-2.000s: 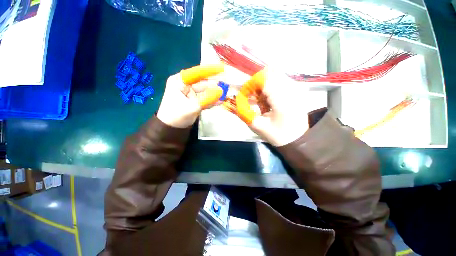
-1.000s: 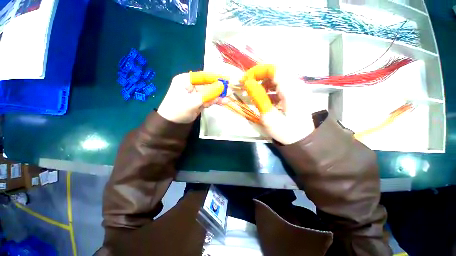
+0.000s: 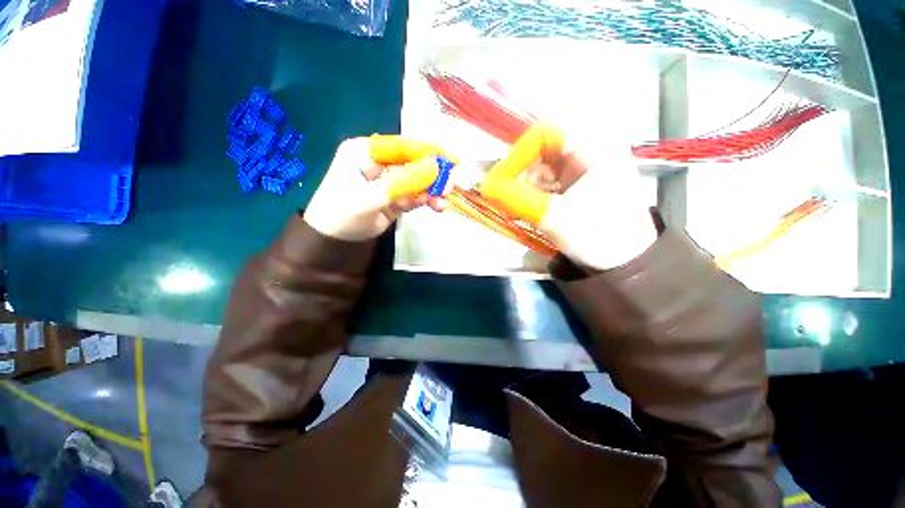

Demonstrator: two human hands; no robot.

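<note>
My left hand (image 3: 369, 189), with orange finger cots, holds a small blue connector housing (image 3: 442, 176) between thumb and finger, over the left edge of the white compartment tray (image 3: 427, 270). My right hand (image 3: 576, 193), also with orange cots, is just right of the housing with its fingertips close together. Whether a wire is between them cannot be told. Orange wires (image 3: 506, 226) lie in the near compartment, under and below the right hand. A red wire bunch (image 3: 481, 109) lies beyond, partly hidden by the right hand.
A pile of blue housings (image 3: 263, 144) lies left of the tray. A blue bin (image 3: 104, 189) with a printed sheet (image 3: 40, 79) is at far left. A clear plastic bag (image 3: 342, 14) and teal-white wires (image 3: 635, 30) are at the far side. Someone's shoes (image 3: 91, 451) show on the floor at lower left.
The right hand has moved slightly right, and its fingers have changed pose. More of the orange wires shows below it. The left hand still holds the housing. Shoes have come into view at lower left.
</note>
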